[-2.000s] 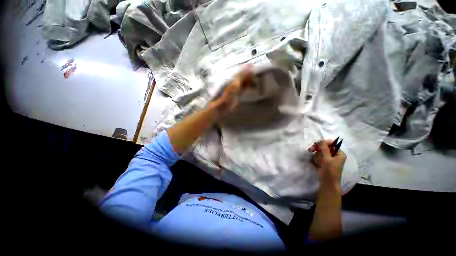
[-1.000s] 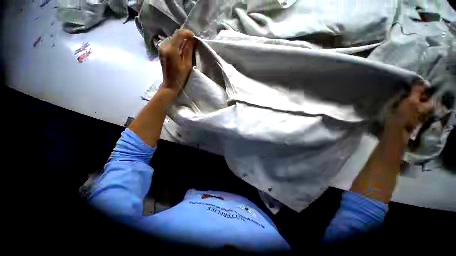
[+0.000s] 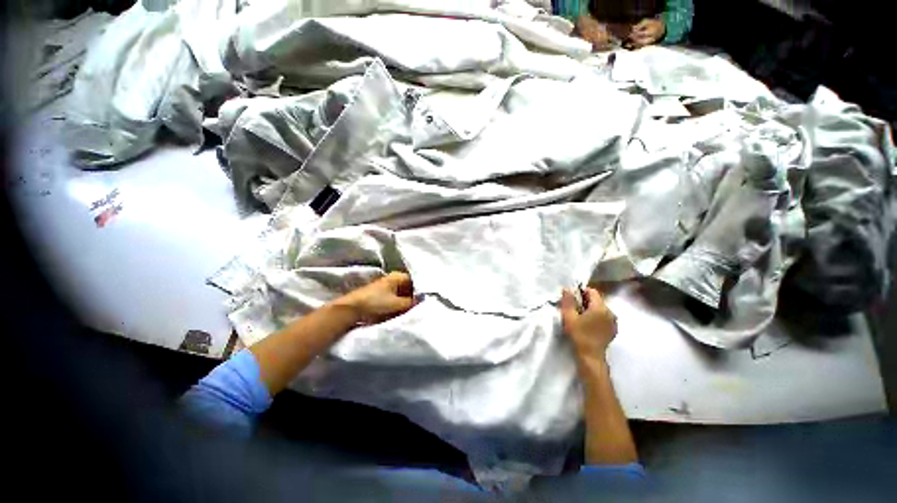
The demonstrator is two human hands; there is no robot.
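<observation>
A pale grey-white garment (image 3: pixel 472 344) lies in front of me and hangs over the table's near edge. My left hand (image 3: pixel 387 298) pinches its cloth at the left end of a stitched line or edge. My right hand (image 3: pixel 590 319) pinches the cloth at the right end, so the line (image 3: pixel 482 310) runs between both hands, slightly sagging. A small dark tip shows at my right fingers, which looks like the thread snips (image 3: pixel 582 295), mostly hidden in the hand. A dark neck label (image 3: pixel 325 201) shows behind, at the left.
A pile of pale grey garments (image 3: pixel 718 187) covers the far and right side. The white tabletop (image 3: pixel 148 236) shows at left, with small marks and a brown joint line at its edge. Another person's hands (image 3: pixel 629 32) and green sleeves are at the far side.
My hands have come closer together and the garment is lowered and turned over part of its cloth. The view has tilted up, showing the far pile, the neck label and another person.
</observation>
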